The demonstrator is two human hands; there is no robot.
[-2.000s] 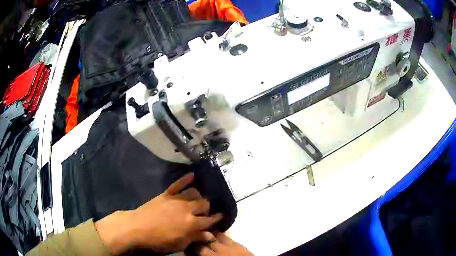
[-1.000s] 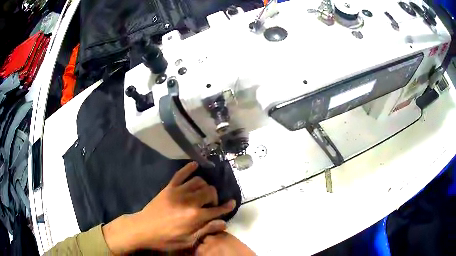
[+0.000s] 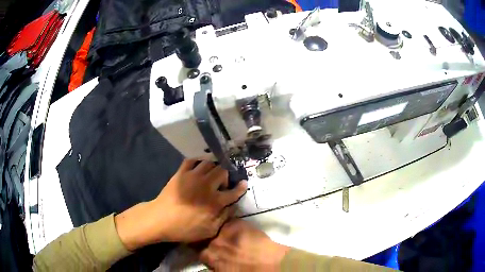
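A black fabric panel lies on the white machine table, left of and under the sewing head. Its edge runs to the presser foot area. My left hand presses on the cloth just in front of the foot, thumb and fingers around a small raised black edge. My right hand is below and right of it, close against my left hand; its fingertips are partly hidden, and I cannot tell if they grip cloth. Dark thread snips lie on the machine bed.
A control panel with a lit screen is on the machine arm. More black parts with orange cloth lie behind the table. Red pieces and grey pieces are stacked at left. Blue shows at the lower right.
The black cloth near the foot has shifted, and its rounded corner no longer shows in front. My left hand has moved up closer to the foot. More of my right hand and sleeve shows.
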